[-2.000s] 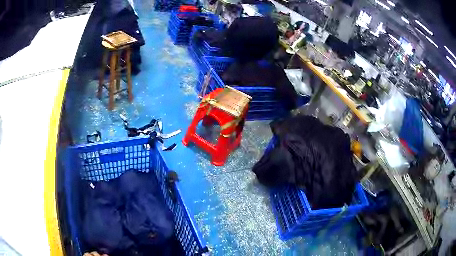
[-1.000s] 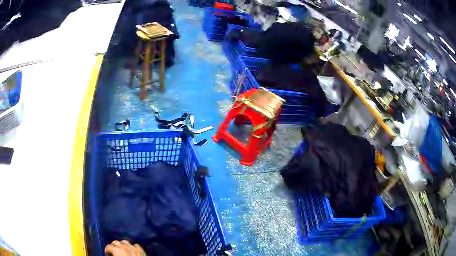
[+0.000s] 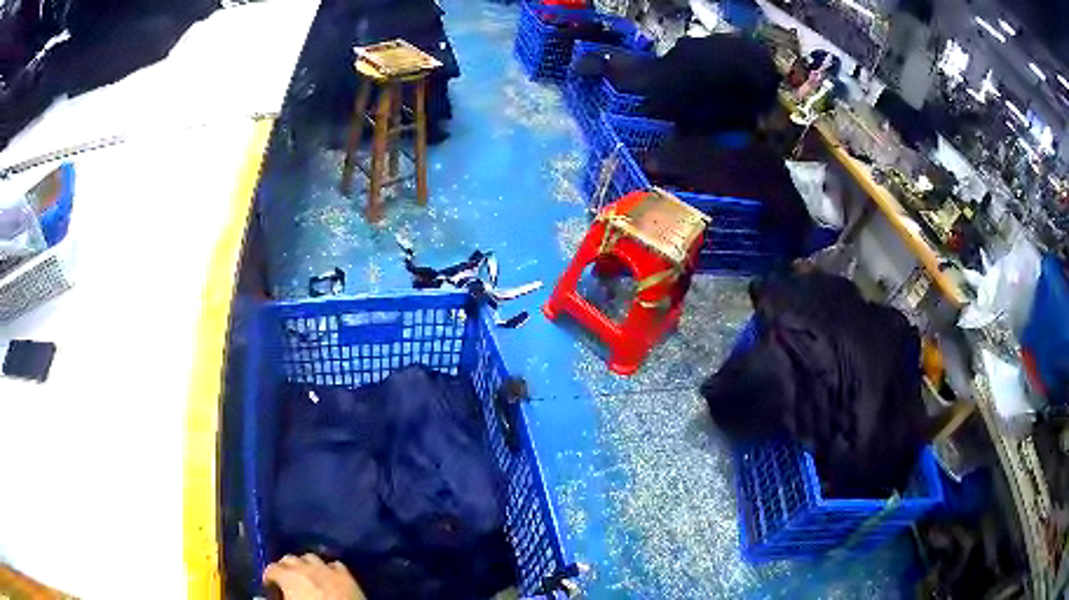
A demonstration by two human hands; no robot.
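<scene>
A large blue plastic crate (image 3: 373, 307) stands on the floor beside the worktable. Dark navy cloth (image 3: 440, 469) lies heaped in it. A bare hand, seemingly my left hand (image 3: 314, 578), shows at the bottom edge, over the crate's near left part. Only its back and some fingers show; the picture's edge cuts off the rest, and whether it grips the rim or cloth is unclear. My right hand is not in view.
The white worktable (image 3: 129, 352) with yellow edging is at left, holding a small basket (image 3: 41, 281) and a flat black object (image 3: 28, 360). Stools (image 3: 396, 61) (image 3: 668, 223), scraps (image 3: 475, 279) and loaded blue crates (image 3: 774, 516) stand or lie along the aisle.
The view has turned left, so things sit further right and the basket shows. The hand, barely visible at first, now shows more. The crate and stools keep their places on the floor.
</scene>
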